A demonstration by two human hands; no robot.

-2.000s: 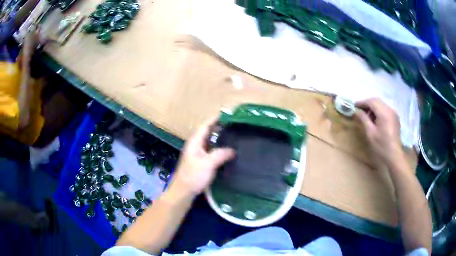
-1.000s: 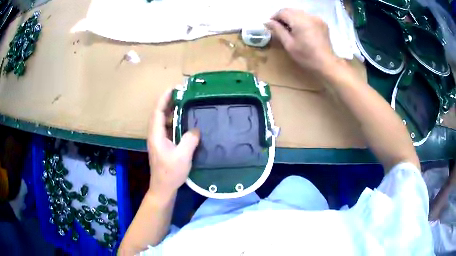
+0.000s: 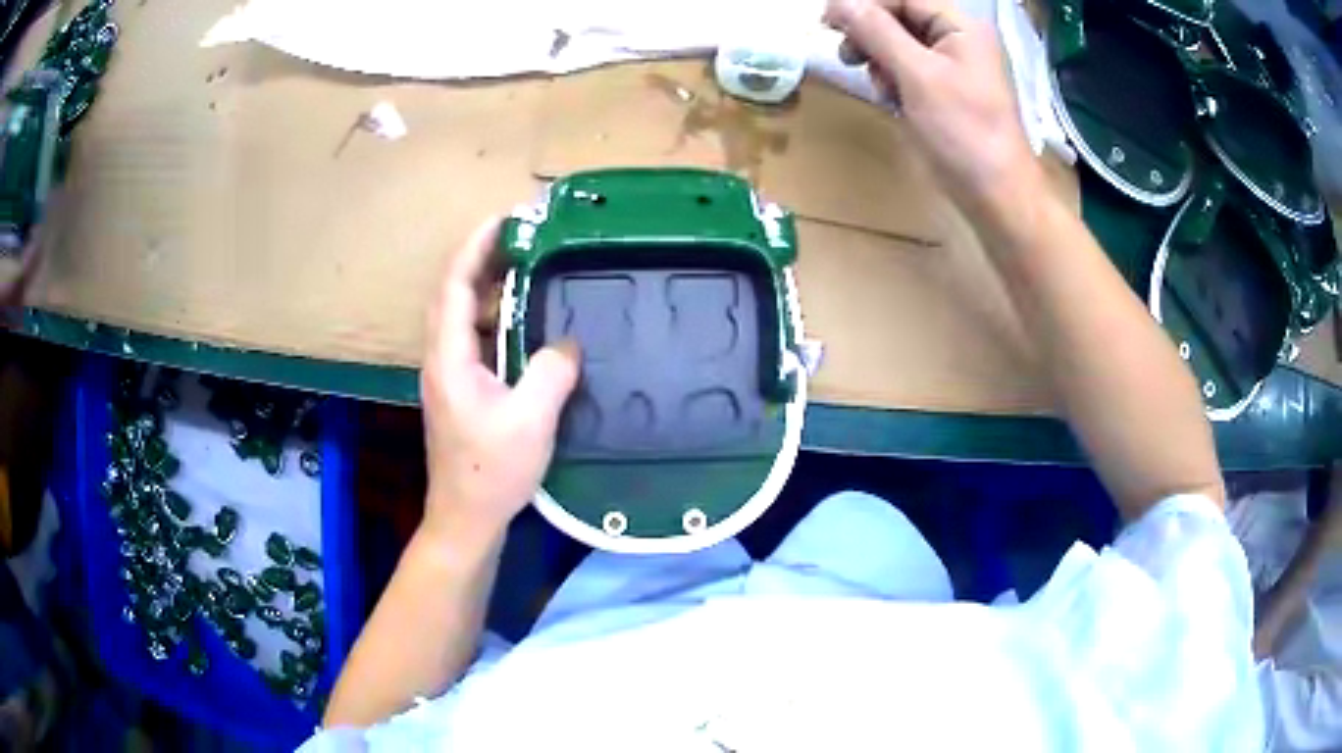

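Note:
A green case shell (image 3: 648,486) with a pale rim is held at the bench edge, its rounded end toward me. A glossy green cover piece (image 3: 648,209) sits across its squared end. A dark grey panel (image 3: 648,353) with curved outlines lies inside. My left hand (image 3: 493,412) grips the shell's left side, thumb on the panel. My right hand (image 3: 935,88) is raised over the white sheet, fingertips pinched together; whether they hold something tiny cannot be told. A small white dish (image 3: 760,74) sits at the sheet's edge, left of my right hand.
White sheet (image 3: 442,37) lies along the back of the cardboard (image 3: 265,221). Overlapping green shells (image 3: 1222,294) are at the right. A blue crate (image 3: 331,544) with small green oval parts (image 3: 221,589) is below the bench at left. Green pieces (image 3: 66,88) lie at far left.
The view has turned and the shell now faces me squarely. My right hand has moved from beside the dish to its upper right. A green blurred object has appeared at the far left.

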